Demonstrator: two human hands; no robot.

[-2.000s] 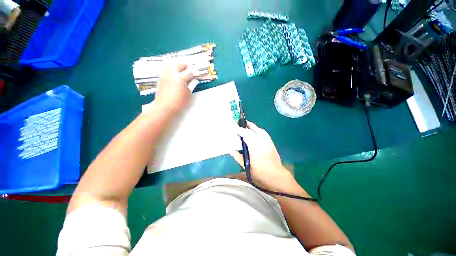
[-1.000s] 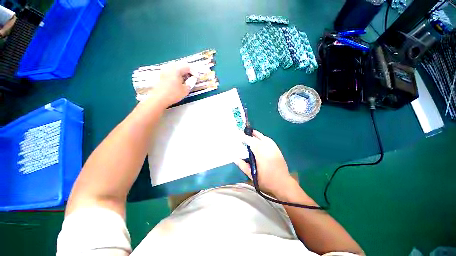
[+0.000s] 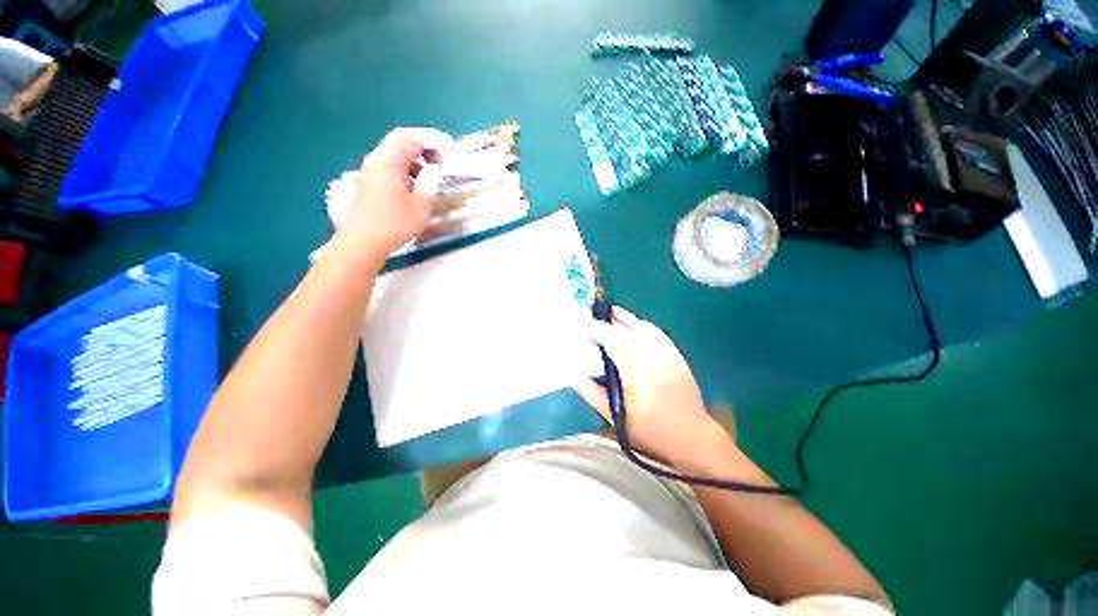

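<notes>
My left hand (image 3: 391, 193) is on the pile of thin white strips (image 3: 488, 181), with thumb and fingertips bent over it; whether it grips a strip I cannot tell. The strips have orange-yellow right ends. My right hand (image 3: 650, 373) holds the black soldering iron (image 3: 612, 383) beside the right edge of the white pad (image 3: 476, 331). The iron points away from me along that edge; its tip is hard to make out. A small row of green circuit boards (image 3: 578, 280) lies on the pad's right edge, just beyond the right hand.
Green board rows (image 3: 656, 114) lie beyond the pad. A round pot (image 3: 725, 240) and black soldering station (image 3: 837, 169) stand right, the iron's cord (image 3: 819, 421) curving down from there. Two blue bins stand left: lower (image 3: 181, 385) with whitish strips, upper (image 3: 157, 108). Dark strips (image 3: 1066, 157) lie far right.
My left hand has moved slightly left and away from me over the strip pile. My right hand keeps the iron by the pad's edge. The view has shifted slightly.
</notes>
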